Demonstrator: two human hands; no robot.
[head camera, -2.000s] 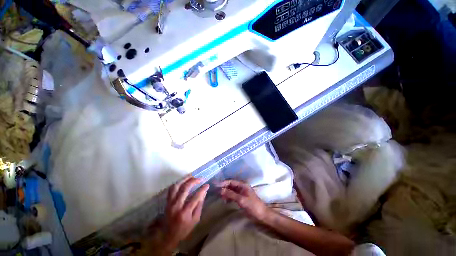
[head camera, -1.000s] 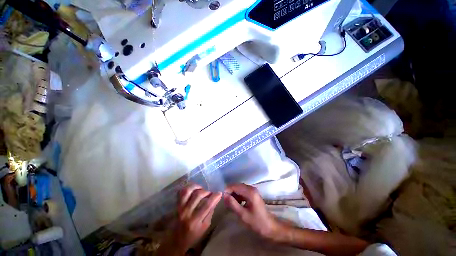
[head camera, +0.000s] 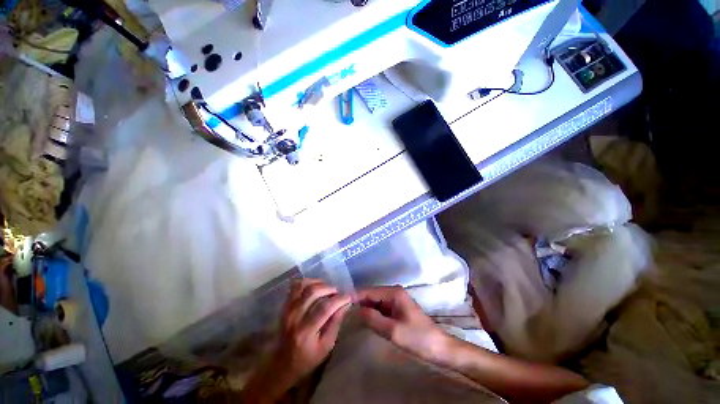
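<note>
A thin, sheer white fabric piece (head camera: 333, 268) hangs over the front table edge towards my fingertips. My left hand (head camera: 314, 322) and my right hand (head camera: 395, 317) are close together just below the table edge, fingertips pinching the fabric's edge between them. The lockstitch machine (head camera: 347, 59), white with a blue stripe, stands above. Its presser foot (head camera: 286, 148) is brightly lit, away from both hands. More sheer white fabric (head camera: 174, 229) spreads over the table at the left.
A black smartphone (head camera: 436, 150) lies on the machine bed by a blue-handled tool (head camera: 346, 106) and a cable (head camera: 505, 88). A parts tray (head camera: 588, 61) is at the bed's right end. Pale fabric bundles (head camera: 553, 276) lie at the right, thread spools (head camera: 63, 357) at lower left.
My hands have come together and pinch the fabric edge at the table front; two seconds ago they were slightly apart. The view has shifted slightly.
</note>
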